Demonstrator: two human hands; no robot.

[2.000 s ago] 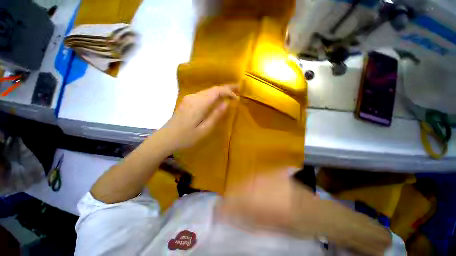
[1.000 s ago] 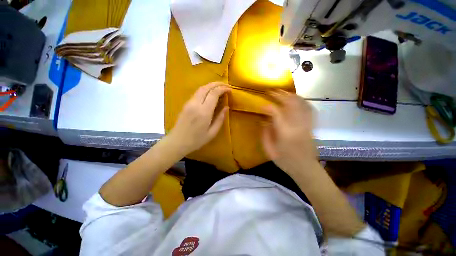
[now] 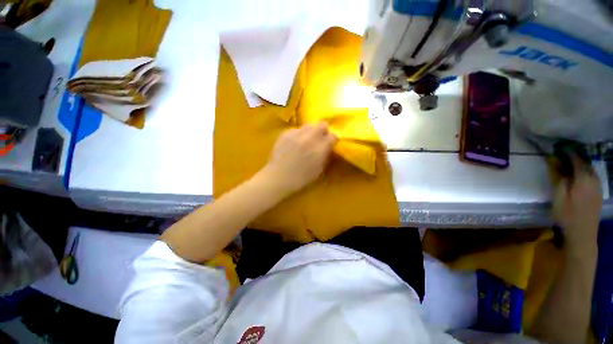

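The mustard-yellow garment panel (image 3: 262, 161) lies on the machine table and hangs over its front edge. My left hand (image 3: 302, 154) pinches the folded yellow welt or flap (image 3: 357, 154), whose free end is lifted and points right. An off-white pocket cloth (image 3: 269, 60) lies over the panel's upper left part. My right hand (image 3: 579, 195) is blurred at the far right, on the handles of the shears (image 3: 570, 156). It covers part of the handles, and its grip is not clear.
The sewing machine head (image 3: 430, 40) stands at upper right, its lamp lighting the panel. A smartphone (image 3: 486, 121) lies right of the needle area. Fanned cut pieces (image 3: 114, 84) lie at left. Small scissors (image 3: 70, 265) are at lower left. Yellow pieces (image 3: 484, 252) hang below the table at right.
My right hand has left the welt and moved far right to the shears. My left hand has closed around the welt, whose free end is now raised. The view has shifted slightly.
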